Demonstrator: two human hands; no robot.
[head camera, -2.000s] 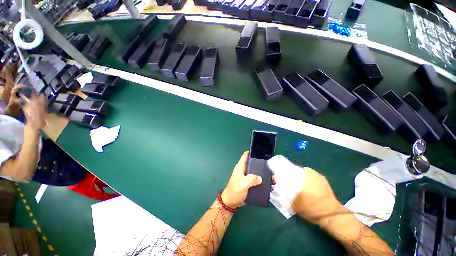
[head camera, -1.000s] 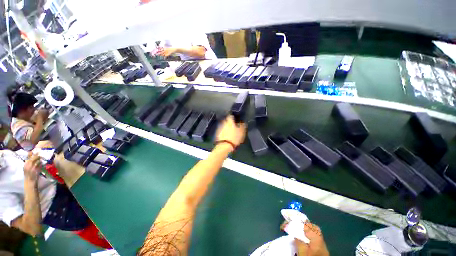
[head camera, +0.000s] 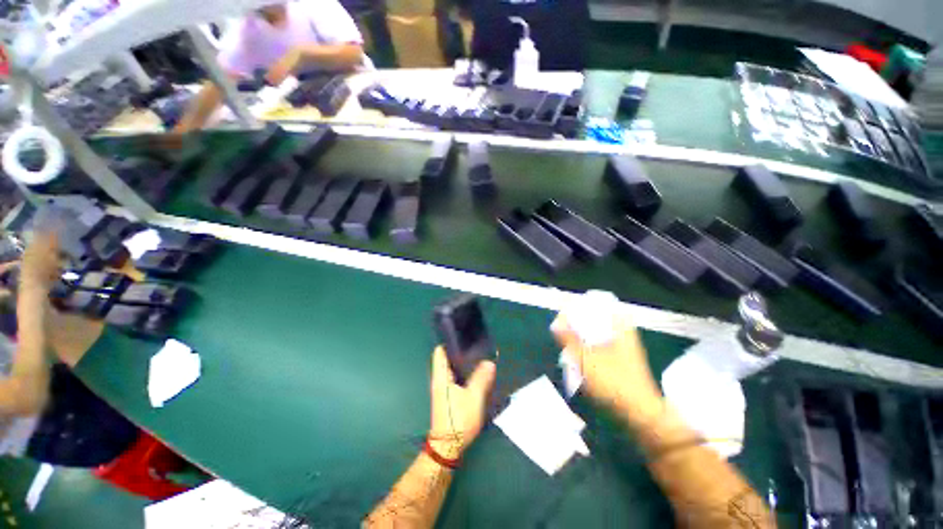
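My left hand (head camera: 458, 398) holds a dark oblong housing (head camera: 465, 333) by its lower end above the green bench, its dark window end pointing away from me. My right hand (head camera: 612, 367) holds a bunched white cloth (head camera: 592, 316) to the right of the housing, apart from it. A flat white wipe (head camera: 542, 424) lies on the bench between my forearms. A bottle with a shiny round metal top (head camera: 760, 329) stands right of my right hand, with white cloth (head camera: 705, 398) around its base.
Many dark housings (head camera: 662, 251) lie on the belt beyond the pale edging (head camera: 414, 271). A black tray (head camera: 858, 444) with housings is at lower right. A crumpled wipe (head camera: 173, 372) and a paper sheet (head camera: 212, 508) lie left. People are at left and opposite.
My left hand has come back from the belt with a housing. My right hand has moved up and left with the cloth. The flat wipe now shows on the bench, and the view has shifted.
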